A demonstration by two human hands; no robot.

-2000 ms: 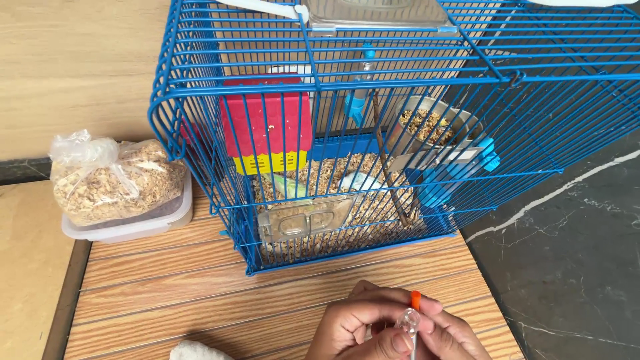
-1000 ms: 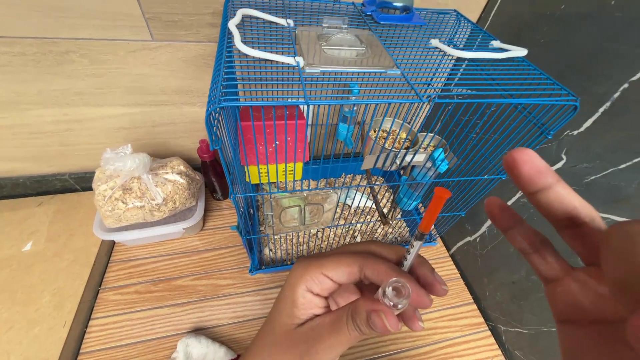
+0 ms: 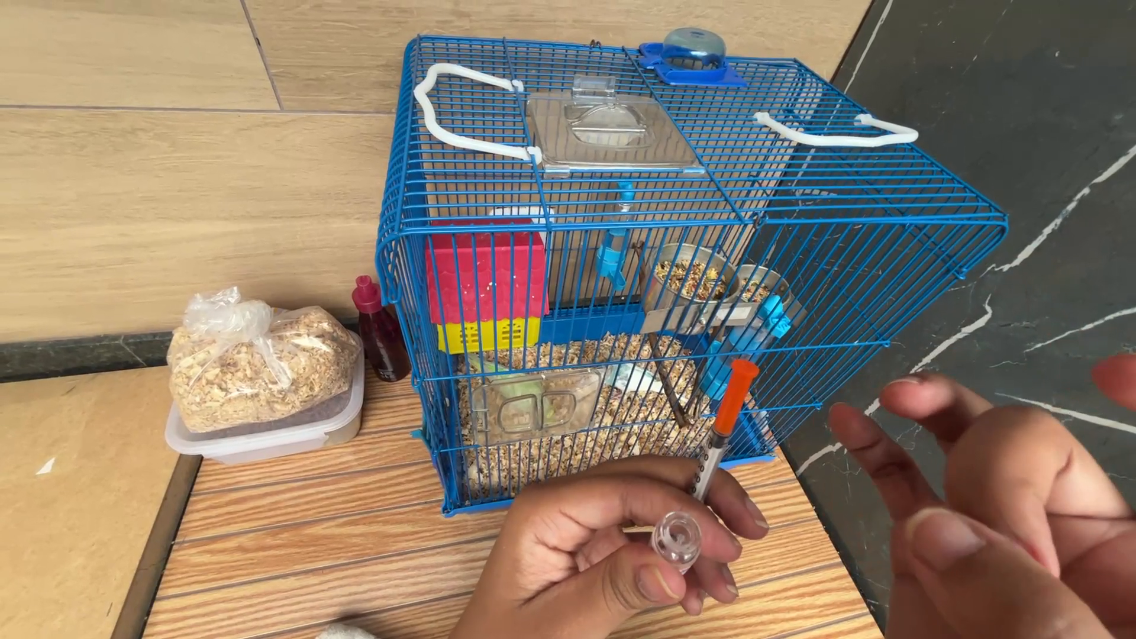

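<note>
Between its fingers my left hand holds a small clear glass vial, its round end facing up. The same hand also holds a thin syringe with an orange cap, tilted upward past the index finger. My right hand is raised at the right edge with fingers apart and nothing visible in it. Behind the hands stands a blue wire cage with a red and yellow plastic house, metal seed cups and bedding inside.
Left of the cage, a knotted bag of wood shavings sits on a white plastic tub, beside a dark red bottle. A white cloth-like thing shows at the bottom edge. A dark marble surface lies at right.
Two seconds ago my hands were together around the small items. My right hand has since moved away to the right, its fingers apart. The view has shifted to show more of the cage top.
</note>
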